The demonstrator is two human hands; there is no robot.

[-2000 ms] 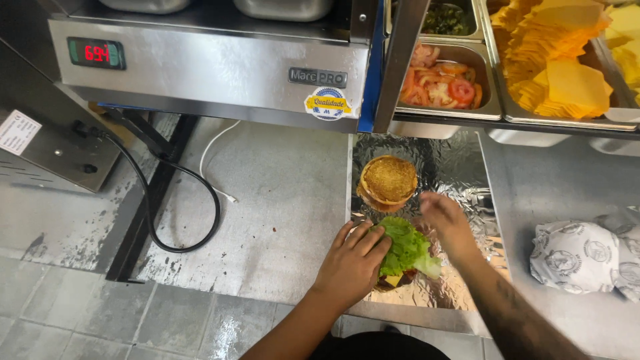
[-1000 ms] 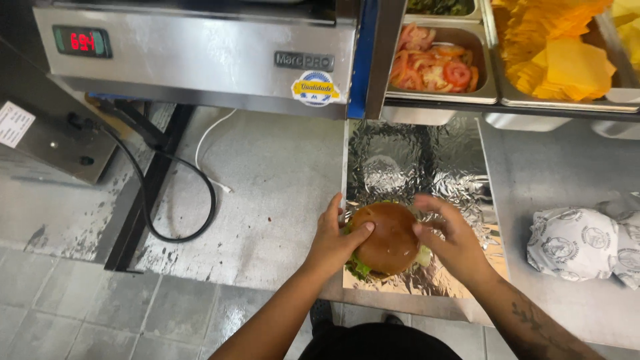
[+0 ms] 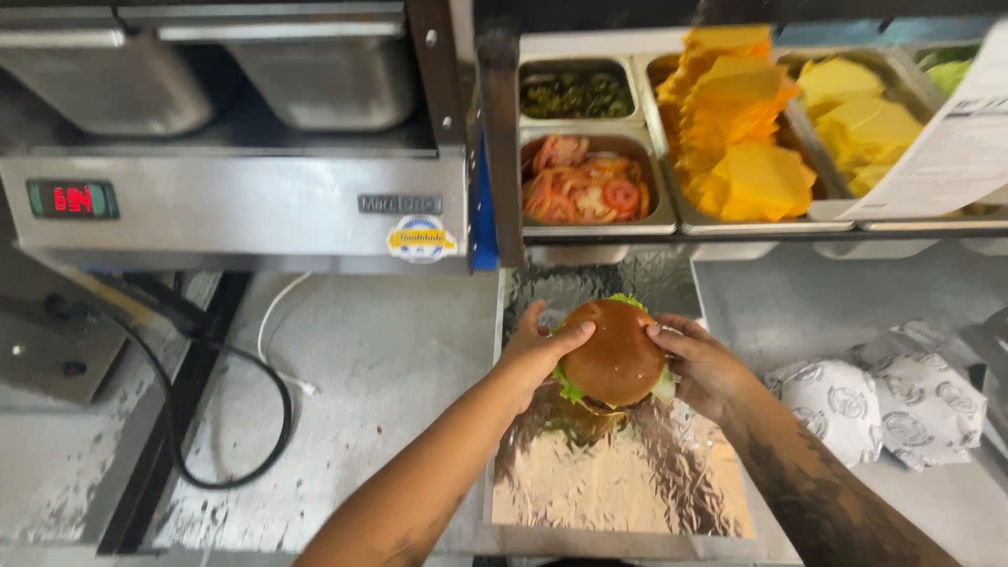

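Observation:
A burger (image 3: 614, 354) with a glossy round bun top, lettuce showing at its edges and a patty at its lower side, is between my two hands over a foil sheet (image 3: 614, 480). My left hand (image 3: 539, 350) grips its left side, the thumb on the bun top. On the right side my right hand (image 3: 697, 362) holds it, thumb on the bun's edge and fingers around the side. The burger's underside is hidden, so whether it touches the foil cannot be told.
Wrapped items in printed paper (image 3: 827, 405) lie at the right on the steel counter (image 3: 378, 457). Behind are pans of sliced tomato (image 3: 587, 189), orange cheese slices (image 3: 752, 177), yellow slices (image 3: 866, 126) and chopped greens (image 3: 575, 96). A black cable (image 3: 287, 425) loops at the left, beneath a steel warming unit (image 3: 260, 209).
Two seconds ago the burger was in two open parts on the foil; the bun top now sits over the lettuce. Both hands have since closed around its sides. The view has shifted.

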